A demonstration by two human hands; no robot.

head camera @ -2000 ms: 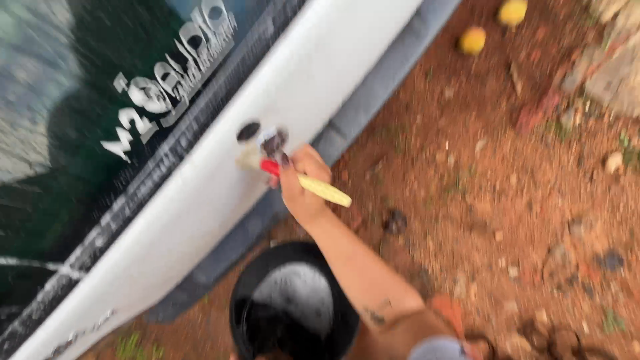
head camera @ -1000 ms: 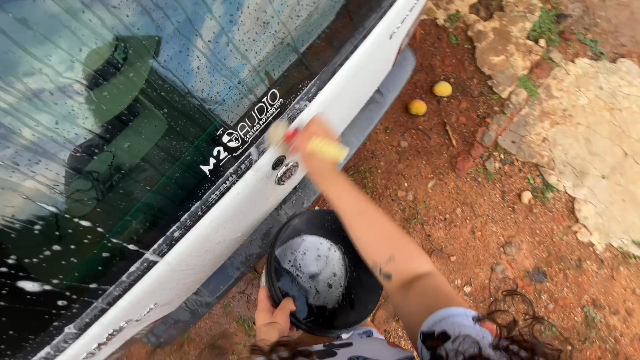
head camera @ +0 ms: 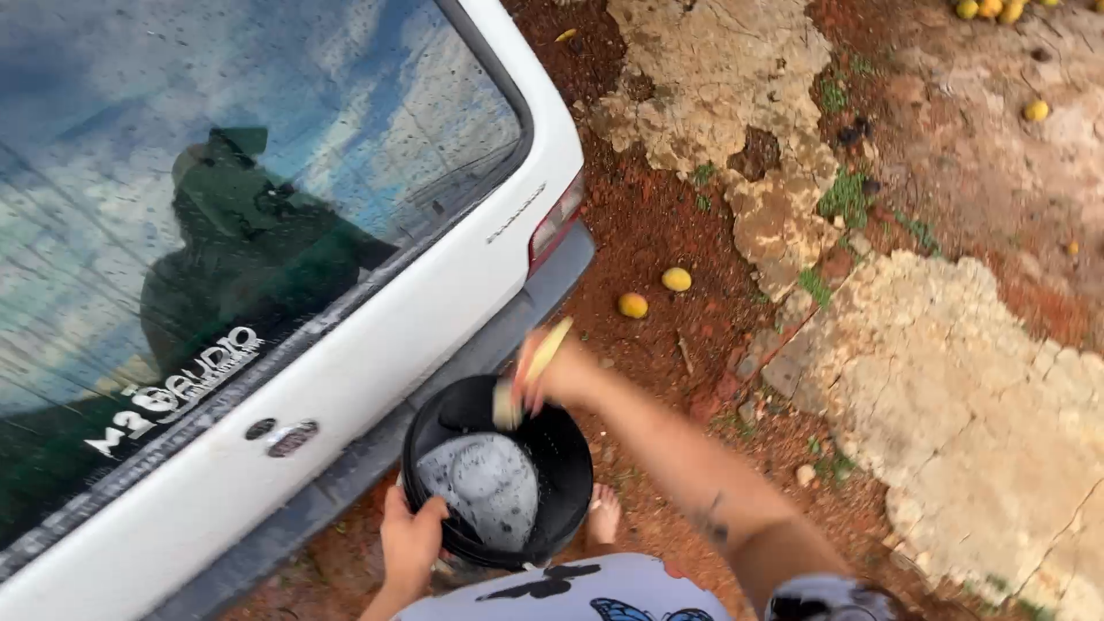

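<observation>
My right hand (head camera: 556, 366) holds a brush (head camera: 543, 349) with a pale yellow handle, its light bristles pointing down over the far rim of a black bucket (head camera: 565, 448). Inside the bucket lies soapy water (head camera: 483, 483) with white foam. My left hand (head camera: 414, 530) grips the bucket's near left rim, thumb over the edge. To the left is the rear of a white car (head camera: 388, 345), with a wet rear window (head camera: 259, 216), a lock (head camera: 260, 429) and an oval emblem (head camera: 293, 438) on the tailgate.
The car's grey bumper (head camera: 483, 345) runs diagonally beside the bucket. Two yellow fruits (head camera: 632, 305) lie on red soil past it. Broken concrete slabs (head camera: 966, 388) are at the right, more fruits (head camera: 989, 9) at the top right. A bare foot (head camera: 604, 515) stands right of the bucket.
My right hand has moved with the brush from the tailgate, near the emblem, to over the bucket. My left hand stays on the bucket's rim. The view has shifted to show the car's corner.
</observation>
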